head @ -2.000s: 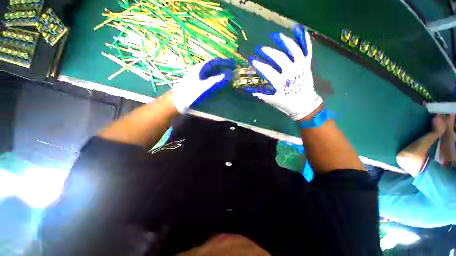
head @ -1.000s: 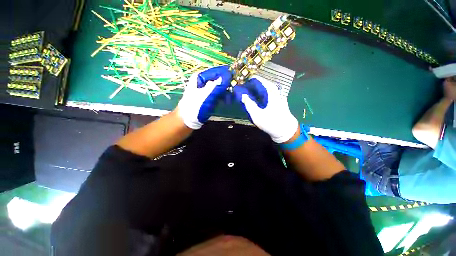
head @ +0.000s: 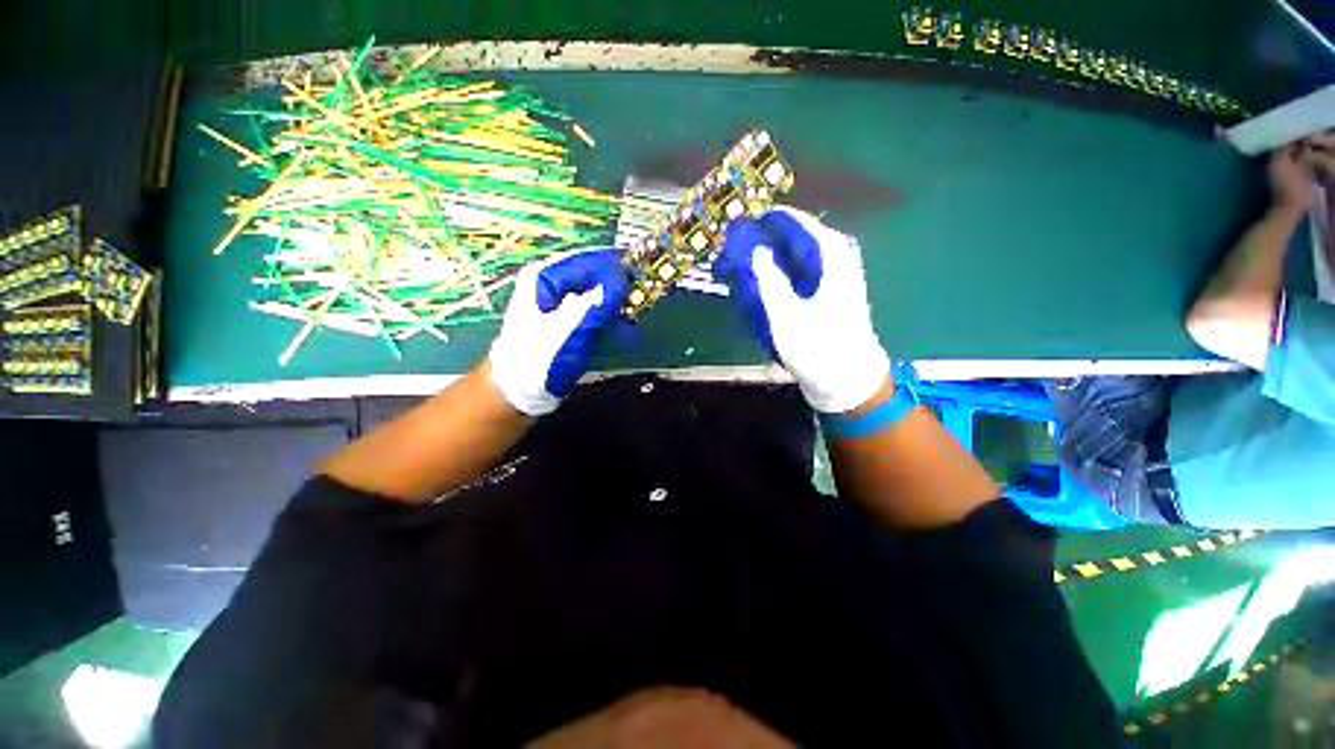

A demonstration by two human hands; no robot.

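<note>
A gold, black and white board strip (head: 706,223) is held up at a slant above the grooved metal block (head: 653,201), which it partly covers. My left hand (head: 561,325), in a white glove with blue fingertips, grips the strip's lower left end. My right hand (head: 805,300), gloved the same way with a blue wristband, is at the strip's right side, its fingers touching the lower edge near the upper end. Its fingertips are partly hidden behind the strip and the glove.
A large loose heap of green, yellow and whitish edge rails (head: 417,205) lies left of the block. Stacked panels (head: 47,348) lie on the dark tray at far left. A row of finished boards (head: 1076,62) runs along the far surface. Another person's arm (head: 1244,285) is at right.
The strip has moved down and left in the picture. My right hand has moved from the strip's lower end towards its upper end. My left hand still holds the lower end.
</note>
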